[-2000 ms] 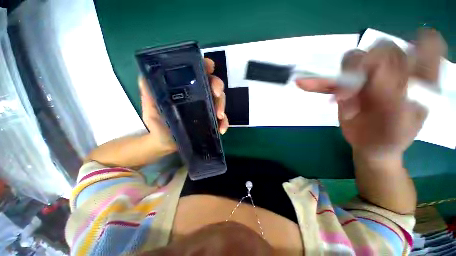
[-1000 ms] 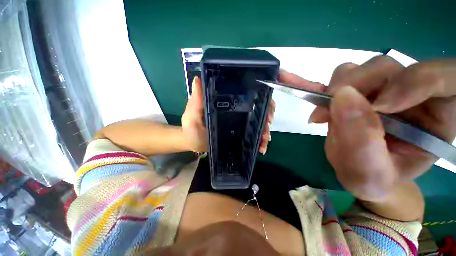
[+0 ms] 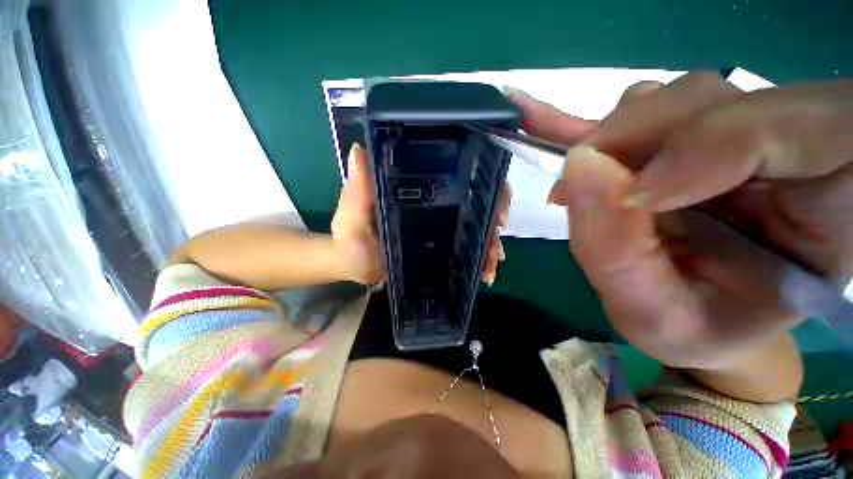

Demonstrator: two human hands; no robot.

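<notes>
A black plastic housing (image 3: 432,224), long, narrow and open towards me, is upright in the middle. A small rectangular port shows inside its upper part. My left hand (image 3: 358,220) holds it from behind, fingers showing on both sides. My right hand (image 3: 673,206) grips slim metal tweezers (image 3: 533,150). Their tip reaches inside the housing near its top wall. Whether a black piece is at the tip cannot be told. A white backing sheet (image 3: 585,103) lies behind the housing; the housing hides part of it, and a dark block shows at its left end.
Clear blister trays (image 3: 89,168) are stacked at the left, beside a large white sheet (image 3: 201,140). Another white sheet (image 3: 748,79) shows at the right behind my right hand. The work surface is a dark green mat (image 3: 449,37).
My left hand has moved right and tipped the housing to show its inside. The black piece on the tweezers is no longer visible. The tweezers moved left, their tip now inside the housing's top.
</notes>
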